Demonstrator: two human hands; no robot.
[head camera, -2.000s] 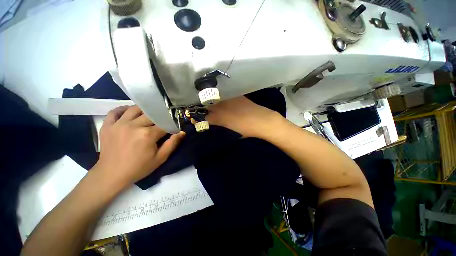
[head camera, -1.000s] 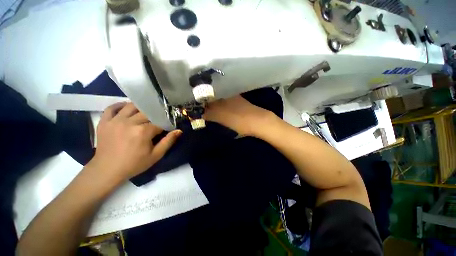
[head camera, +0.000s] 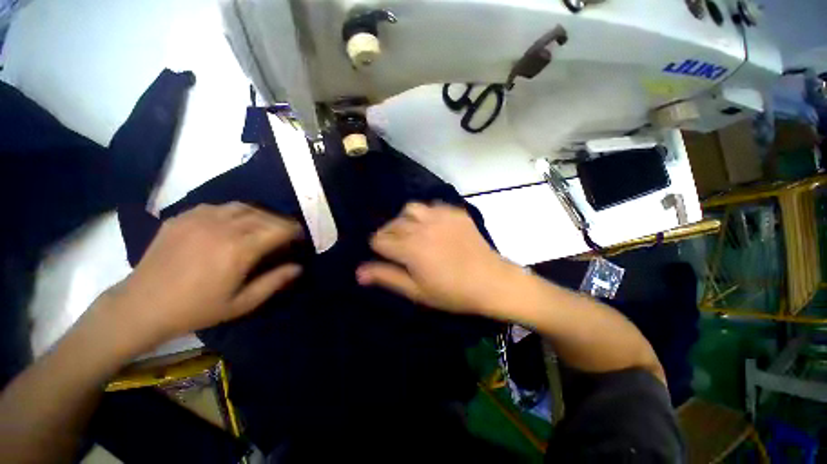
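The navy garment panel (head camera: 354, 362) lies over the table edge in front of the machine and hangs down. The white template strip (head camera: 304, 186) lies on it, running from near the presser foot (head camera: 319, 136) towards me, its rounded end close to my left fingers. My left hand (head camera: 218, 263) rests on the panel left of the strip, fingers bent. My right hand (head camera: 435, 258) is on the panel right of the strip, fingers curled at the cloth. Whether the fingers pinch the dark cloth is hard to tell.
The white JUKI machine (head camera: 617, 54) spans the top. Black-handled scissors (head camera: 481, 107) lie behind its arm. A phone (head camera: 624, 177) and silvery snips (head camera: 567, 195) are at right, a small plastic bag (head camera: 601, 278) below them. A dark heap (head camera: 54, 181) is at left.
Both hands have come away from the needle towards me. The panel now lies spread between them. The white strip has moved from the left to the needle area, pointing towards me. The scissors are now visible.
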